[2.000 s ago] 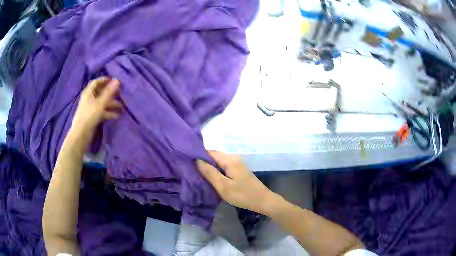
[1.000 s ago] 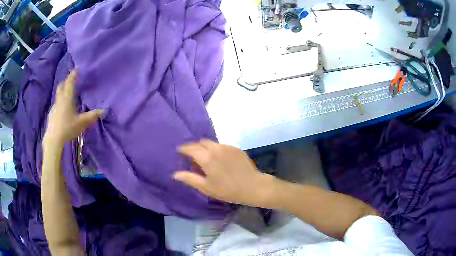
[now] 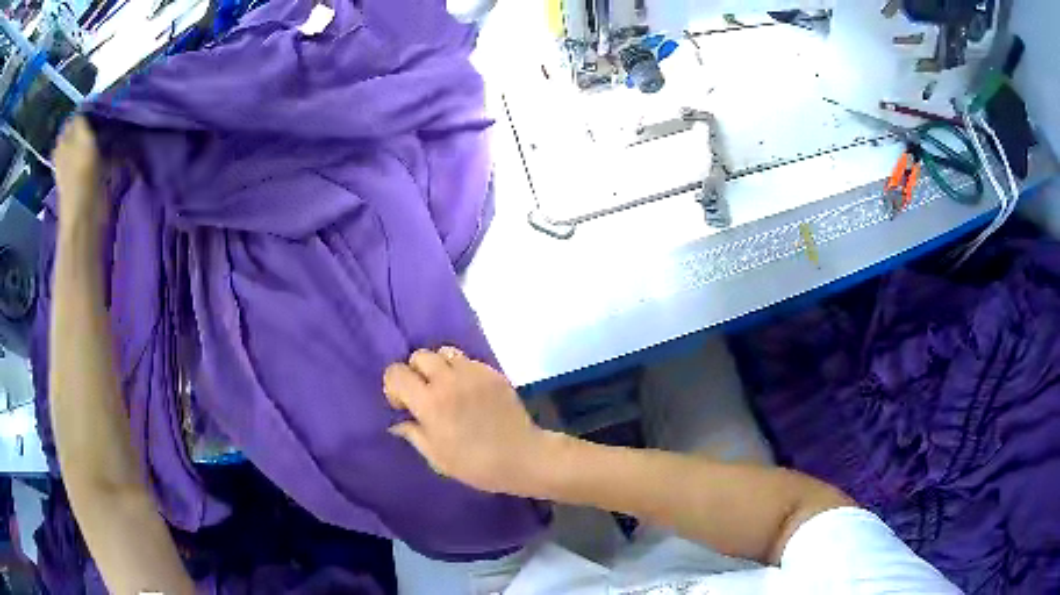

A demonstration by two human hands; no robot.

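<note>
The purple garment (image 3: pixel 314 384) is spread over the left of the table and hangs over its front edge. A white label (image 3: pixel 316 19) shows at its top. My left hand (image 3: pixel 79 151) is at the far left, at a raised fold of the cloth, and its fingers are mostly hidden. My right hand (image 3: pixel 459 407) lies on the lower right part of the cloth with curled fingers; whether it pinches the cloth is hard to tell.
The machine's needle area (image 3: pixel 616 52) is at the top, with an angled metal arm (image 3: pixel 711 174) on the bed. Green-handled scissors (image 3: pixel 951 160), orange snips (image 3: pixel 902 181) and a white cord (image 3: pixel 997 174) lie at the right. A purple heap (image 3: pixel 930 395) is below right.
My left hand has moved up and left, raising a fold of the cloth across the garment. My right hand has curled its fingers and shifted slightly left. The view has shifted.
</note>
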